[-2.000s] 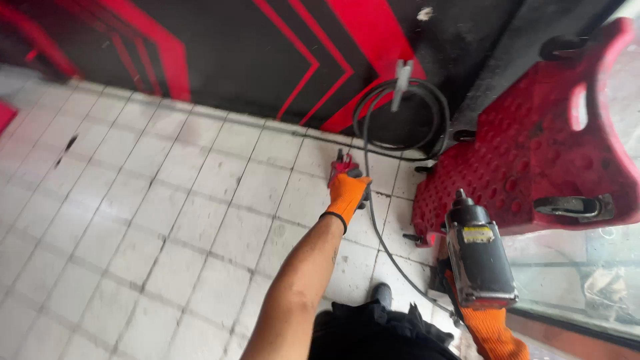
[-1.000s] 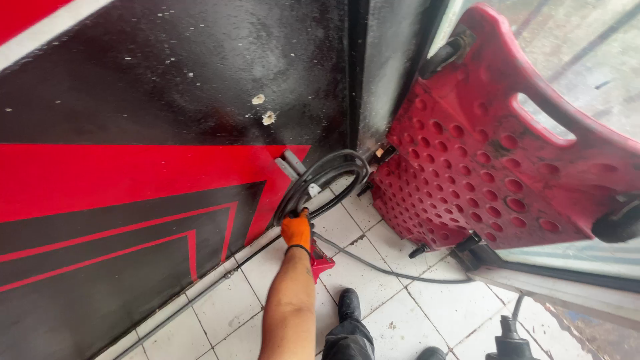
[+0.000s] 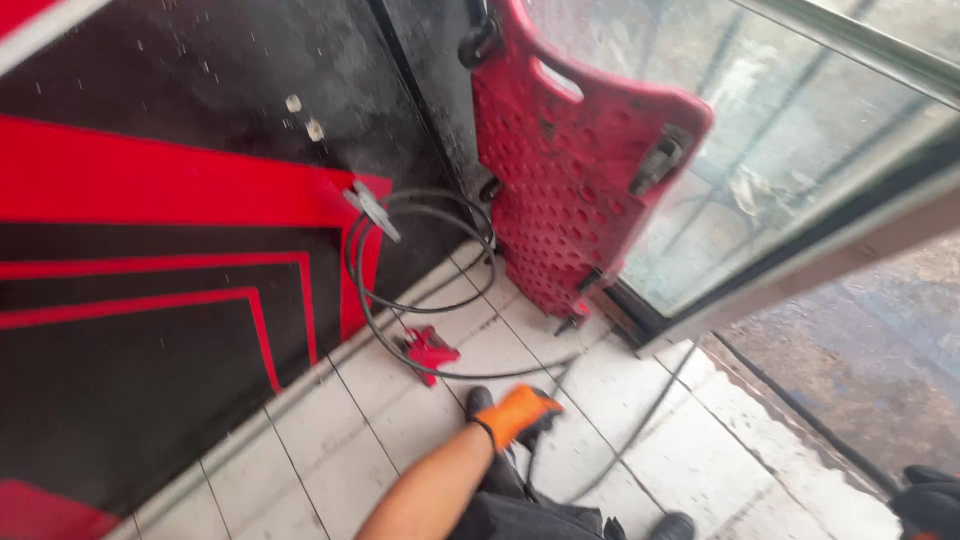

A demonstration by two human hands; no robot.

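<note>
My left hand, in an orange glove with a dark palm, is over my shoe at the lower centre. Its fingers are blurred, and whether they grip the black hose beside them is unclear. The hose hangs in loose loops from a grey wall bracket and trails over the floor. A red metal tool lies on the tiles by the lowest loop. At the bottom right edge shows part of a dark impact wrench, with only a sliver of my right hand's orange glove below it.
A red plastic creeper with casters stands upright in the corner against a glass panel. The black and red wall runs along the left. A metal frame edges the glass, with rough ground beyond it.
My left hand was at the hose loops a second ago and is now away from them, lower and to the right. The loops hang wider. The wrench has come nearer the right edge.
</note>
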